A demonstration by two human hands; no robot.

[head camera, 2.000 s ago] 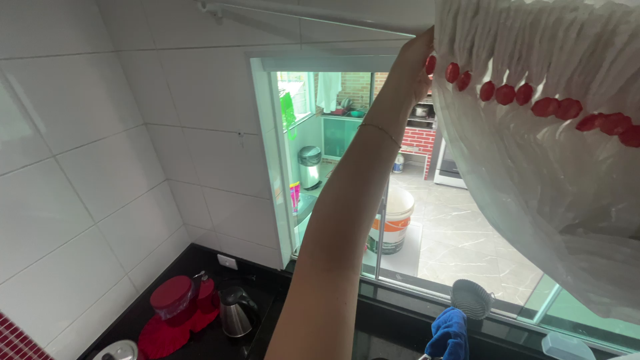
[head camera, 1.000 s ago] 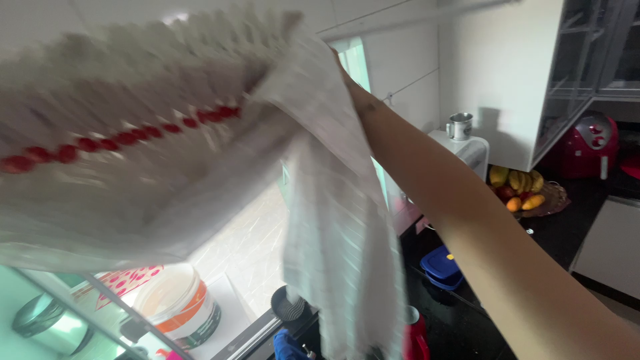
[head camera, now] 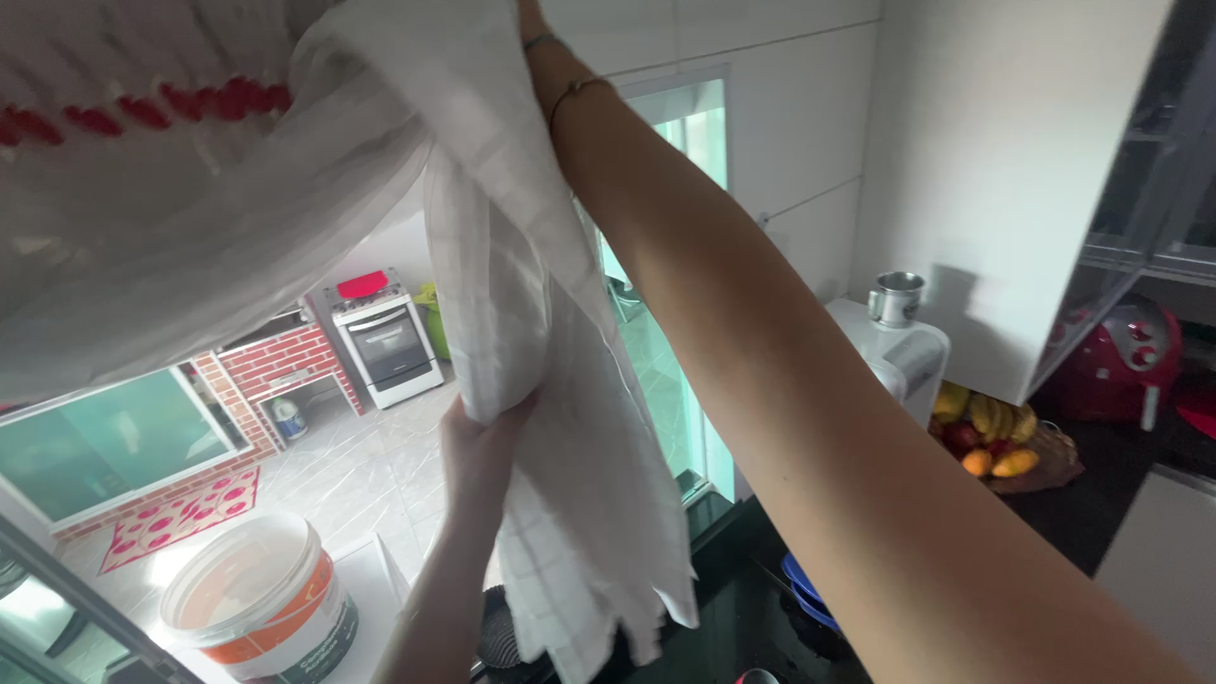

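A sheer white curtain [head camera: 579,408] with a row of red decorations [head camera: 142,109] hangs gathered across the upper left, and its end drops down the middle of the view. Low on this hanging end, my left hand [head camera: 486,427] grips a fold of the fabric, fingers curled round it. My right arm reaches up beside the curtain's right edge. The right hand is hidden behind the cloth and the top edge of the view; only the wrist with thin bracelets shows.
Behind the curtain is a window opening onto a room with a white stove [head camera: 388,347] and a plastic bucket [head camera: 261,598]. At right are a metal mug [head camera: 896,299] on a white appliance, fruit [head camera: 993,432], a red appliance [head camera: 1126,366] and a white cabinet [head camera: 988,190].
My left hand has come into view and holds the curtain's hanging end. The view has swung right since the oldest frame, where an arm reached up to the curtain's left edge.
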